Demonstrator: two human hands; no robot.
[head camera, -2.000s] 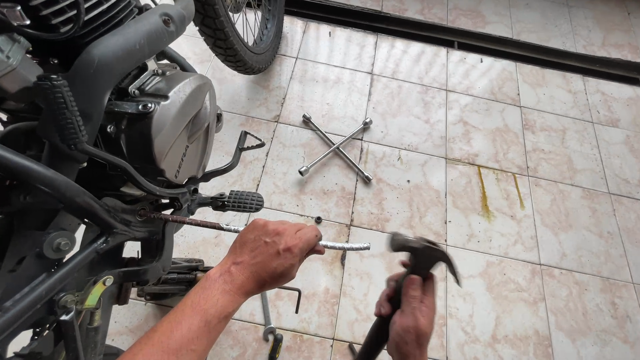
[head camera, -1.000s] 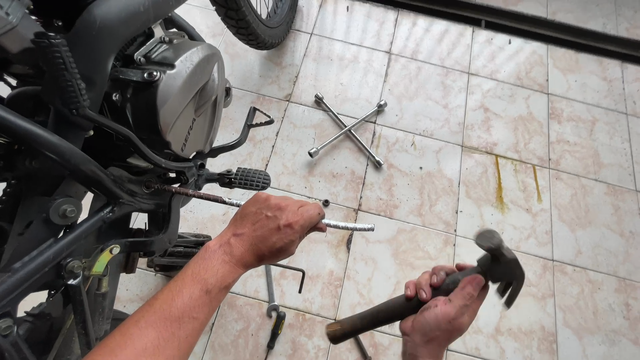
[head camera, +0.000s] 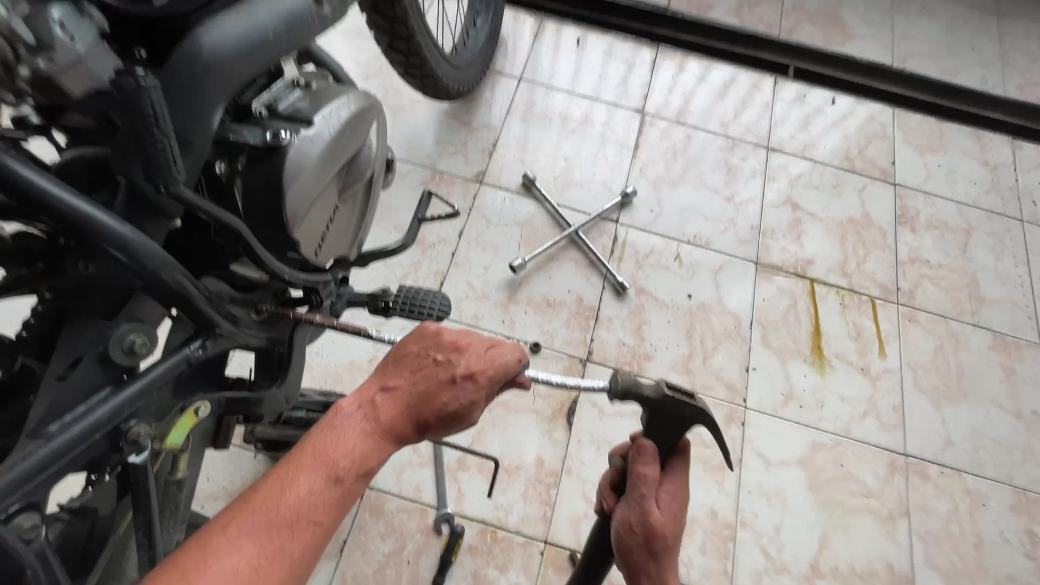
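My left hand (head camera: 447, 378) is closed around a ribbed metal rod (head camera: 569, 380), perhaps rebar. The rod's rusty far end reaches into the frame of a motorcycle (head camera: 122, 219), beside the rubber-padded footpeg (head camera: 421, 302); its tip there is hidden. My right hand (head camera: 648, 504) grips the dark handle of a claw hammer (head camera: 670, 410). The hammer's striking face meets the rod's shiny near end, and its claw points right and down. The lower end of the handle runs out of view.
A chrome four-way lug wrench (head camera: 574, 230) lies on the tiled floor beyond my hands. Below my left wrist are a hex key (head camera: 494, 475), a wrench (head camera: 441, 487) and a yellow-black handled tool (head camera: 448, 556). A small nut (head camera: 535, 347) lies near the rod. A tyre (head camera: 439, 57) stands at the top.
The hammer was apart from the rod, swung away to the lower right a second ago; now its face is at the rod's end. My left hand has kept its hold on the rod.
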